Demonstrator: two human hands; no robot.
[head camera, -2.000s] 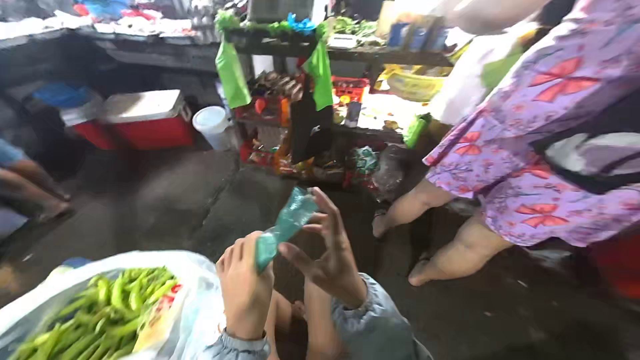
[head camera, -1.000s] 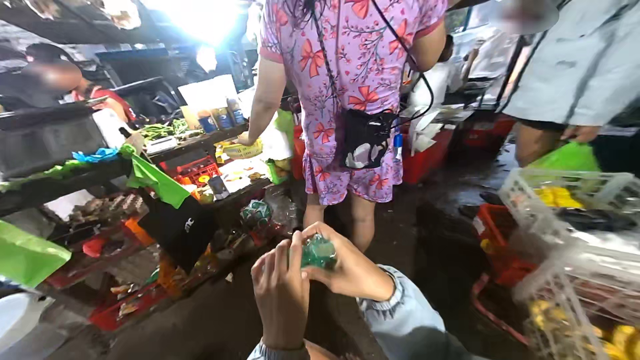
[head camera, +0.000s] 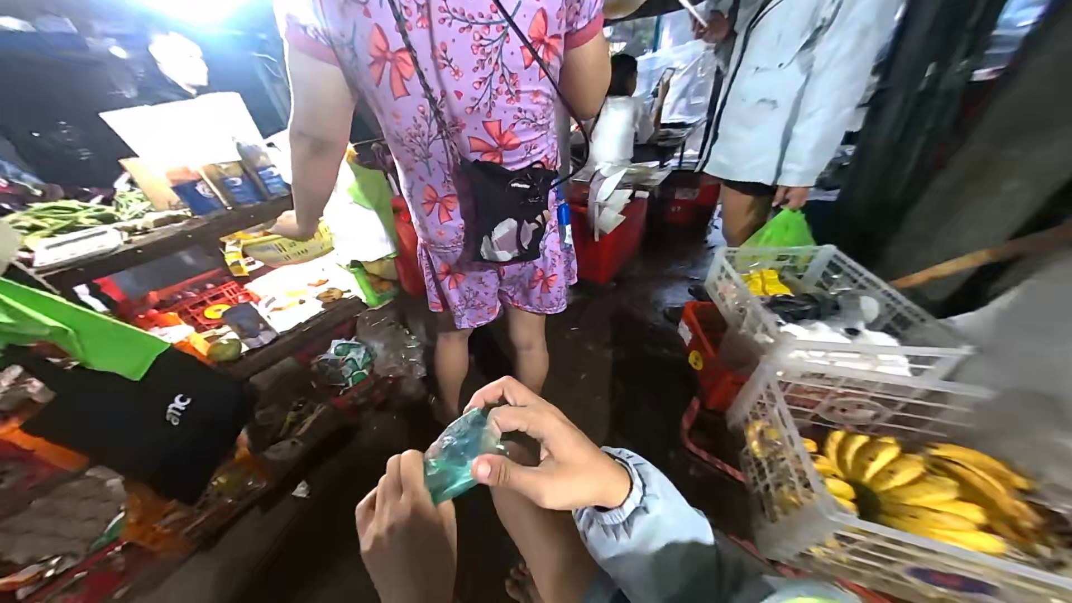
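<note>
A green translucent plastic bag or film (head camera: 459, 456), folded narrow, is held between both hands in front of my knees. My left hand (head camera: 409, 519) grips its lower left end, fingers curled with their backs toward me. My right hand (head camera: 548, 452) pinches the other end between thumb and fingers, its sleeve cuff light grey-blue. What the plastic contains, if anything, cannot be told. A person in a pink patterned outfit (head camera: 502, 109) stands just beyond, back turned, with a black crossbody bag (head camera: 512, 213).
White plastic crates (head camera: 846, 523) at the right hold bananas (head camera: 896, 486) and bagged items. A produce stall (head camera: 159, 234) with green vegetables is at the left, a black bag (head camera: 142, 419) hanging below. A person in a light jacket (head camera: 804, 92) stands at the back right, holding a green bag (head camera: 780, 230).
The view has swung right since the oldest frame, bringing in the crates. Both hands still hold the green plastic; it shows longer between them than one second ago.
</note>
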